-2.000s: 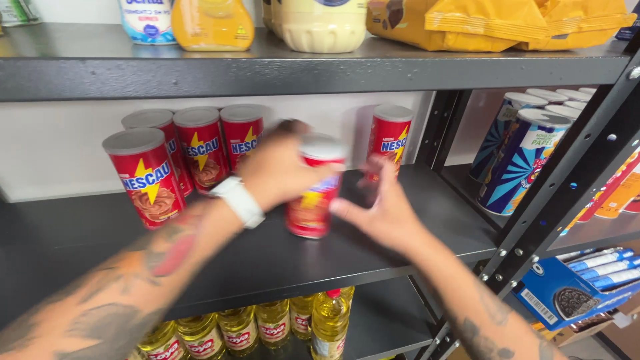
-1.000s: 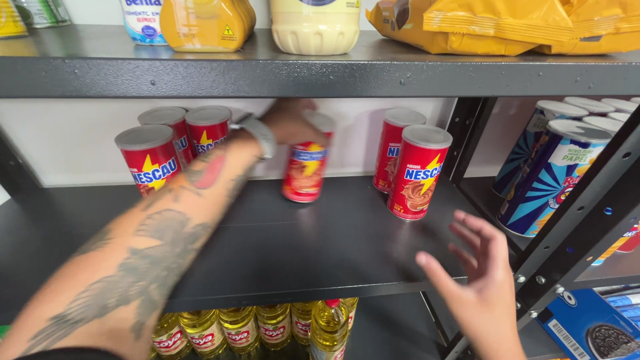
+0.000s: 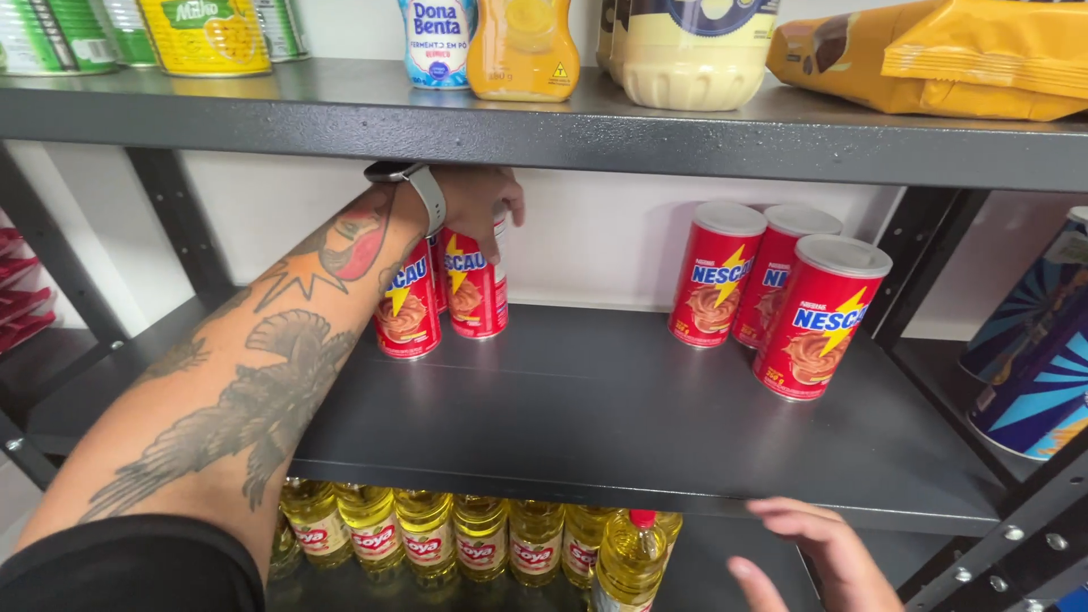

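On the middle metal shelf [image 3: 595,408], my left hand [image 3: 480,204] is at a red Nescau can [image 3: 476,293] in the left group, its fingers over the can's top and right side. Whether they grip it is partly hidden by the hand. Another red can [image 3: 408,310] stands just left of it, and part of one more shows between them. Three red cans with grey lids, the front one [image 3: 820,323] nearest the edge, stand upright at the right. My right hand [image 3: 816,552] is low at the right, fingers apart, holding nothing, in front of the shelf's front edge.
The upper shelf's edge [image 3: 544,136] runs just above my left wrist; it bears tins, bottles and yellow packets [image 3: 952,59]. Below stand several oil bottles [image 3: 425,535], one with a red cap. A slotted upright [image 3: 922,255] and blue patterned canisters [image 3: 1041,374] are at the right.
The right group shows three cans now, against two a second ago. My left hand, earlier on a can near the middle, is now at the left group. My right hand is lower in view.
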